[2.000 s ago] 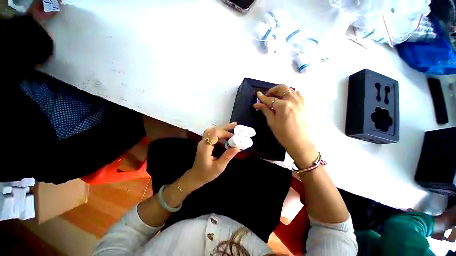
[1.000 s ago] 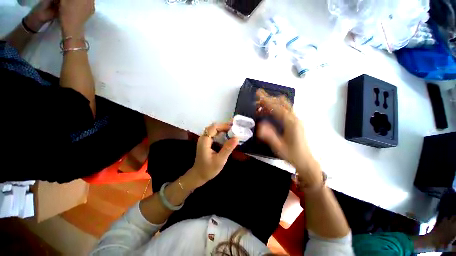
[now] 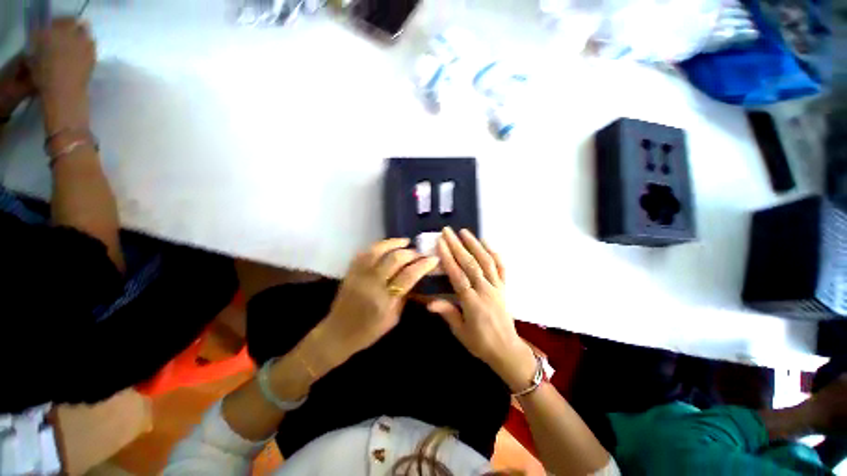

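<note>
A black foam insert tray (image 3: 402, 177) lies at the table's near edge in front of me. Two small white earbuds (image 3: 446, 197) sit side by side in its upper slots. The white charging case (image 3: 428, 243) is in the lower part of the tray, mostly hidden under my fingers. My left hand (image 3: 376, 290) and my right hand (image 3: 478, 290) both have their fingertips on the case, one from each side. Whether the case's lid is shut cannot be seen.
A spare black insert box (image 3: 618, 181) stands to the right, dark stacked boxes (image 3: 785, 256) beyond it. Wrapped white and blue pieces (image 3: 488, 79), a smartphone (image 3: 383, 14), a clear plastic bag (image 3: 650, 28) and a blue bag (image 3: 752, 65) lie at the far side. A neighbour's arm (image 3: 79, 177) is at left.
The case, open in my left hand before, is now down at the tray. My right hand has come from the tray's upper part to the case. The view has shifted, and the tray appears straighter.
</note>
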